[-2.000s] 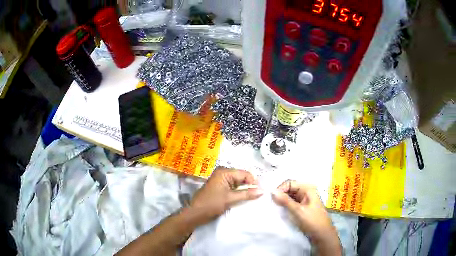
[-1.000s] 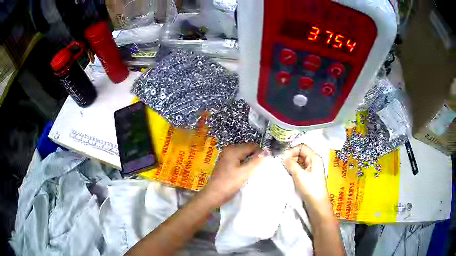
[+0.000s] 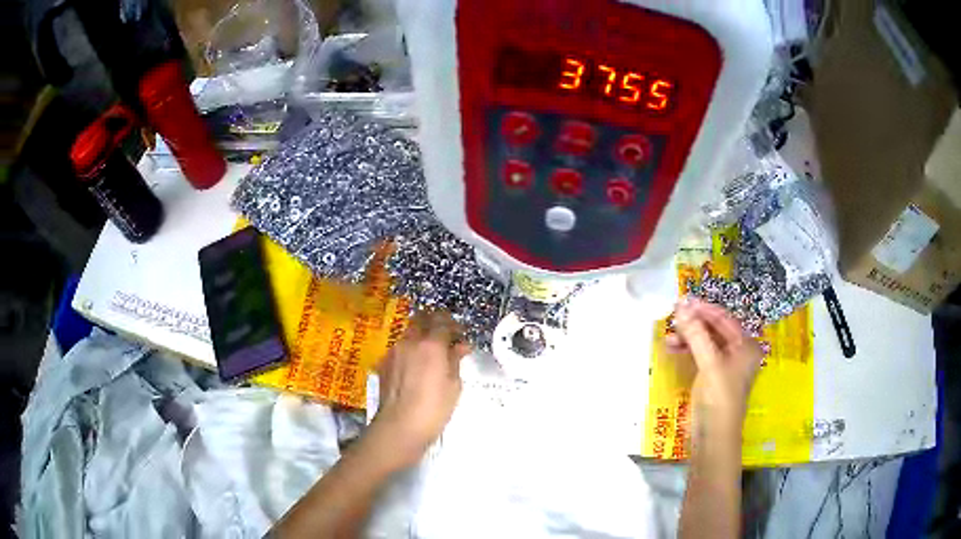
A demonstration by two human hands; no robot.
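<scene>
The white press head with its red panel (image 3: 590, 137) shows 3755. Below it is the round white lower die (image 3: 527, 339) with a dark centre. My left hand (image 3: 422, 384) is at the near edge of the left snap heap (image 3: 337, 200), fingertips down; whether it holds a snap cannot be told. My right hand (image 3: 717, 353) is at the near left edge of the right snap heap (image 3: 780, 279), thumb and fingertips close together; whether a snap is between them cannot be told. The white garment (image 3: 537, 463) lies over the table's front edge between my forearms.
A smartphone (image 3: 242, 303) lies left of the yellow sheet (image 3: 337, 342). A black bottle (image 3: 121, 190) and a red bottle (image 3: 184, 126) stand at the back left. A thin black stick (image 3: 840, 321) and a cardboard box (image 3: 890, 158) are at the right. Pale cloth (image 3: 137, 453) is piled at the lower left.
The count has gone from 3754 to 3755. My hands have let go of the garment below the press and moved apart to the two snap heaps. The whole view has shifted.
</scene>
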